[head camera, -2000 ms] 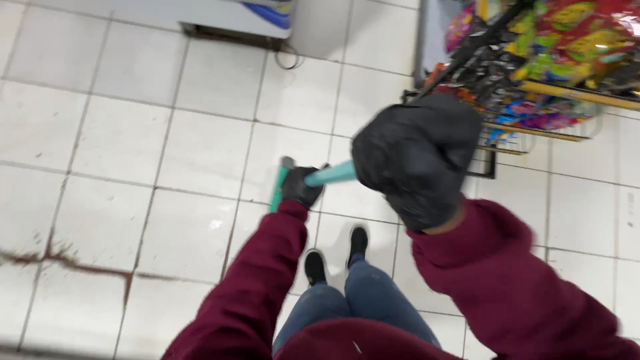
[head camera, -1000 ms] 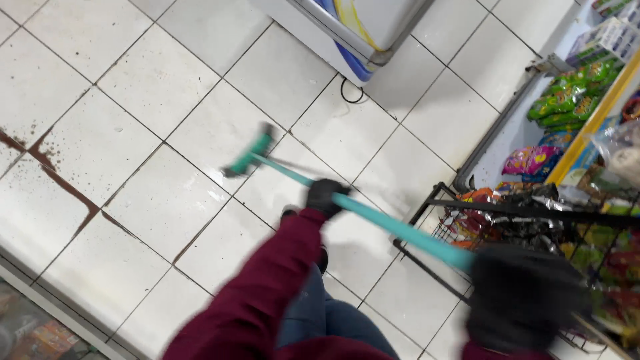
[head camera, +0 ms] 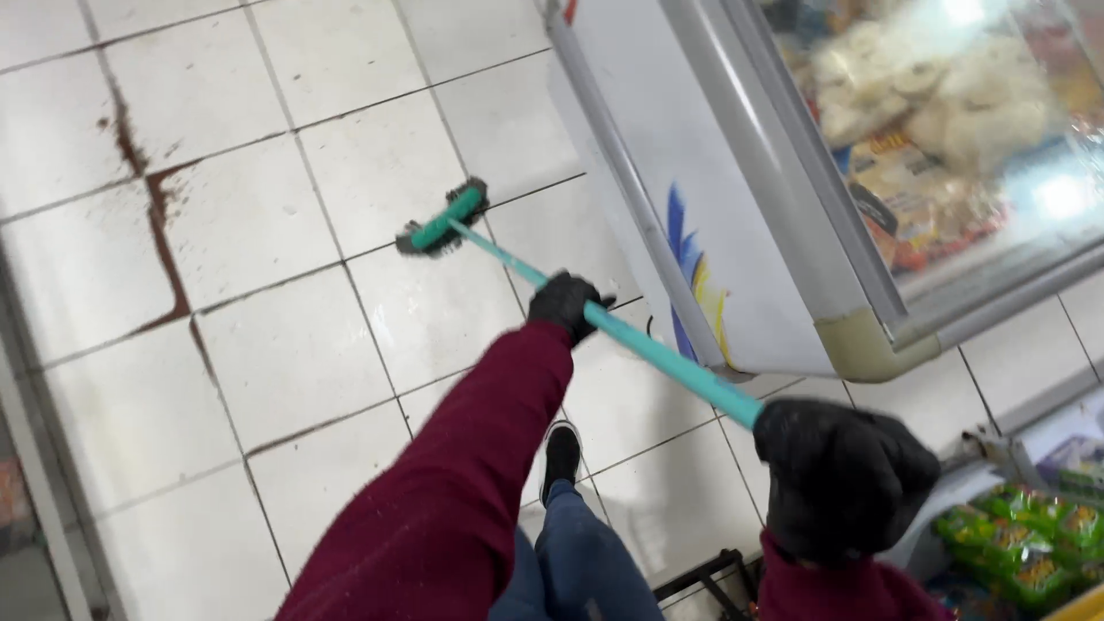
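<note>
A push broom with a green head (head camera: pixel 447 220) and dark bristles rests on the white tiled floor (head camera: pixel 405 319), left of a chest freezer. Its turquoise handle (head camera: pixel 668 360) runs down to the right toward me. My left hand (head camera: pixel 567 306), in a black glove, is closed around the lower part of the handle. Near the top end, my right hand (head camera: pixel 841 479), also black-gloved, grips the handle and covers its tip. Reddish-brown dirt (head camera: pixel 164 233) lies along the tile joints at the left, apart from the bristles.
A chest freezer (head camera: pixel 759 172) with bagged goods under its glass fills the upper right. Green snack packets (head camera: pixel 1018 543) sit on a shelf at lower right, near a black metal rack (head camera: pixel 703 576). Another unit's edge (head camera: pixel 39 483) borders the left. My shoe (head camera: pixel 562 457) is below the handle.
The view has turned a lot, showing more of the freezer. Both hands have stayed on the broom handle, and the broom head now lies close to the freezer's left side.
</note>
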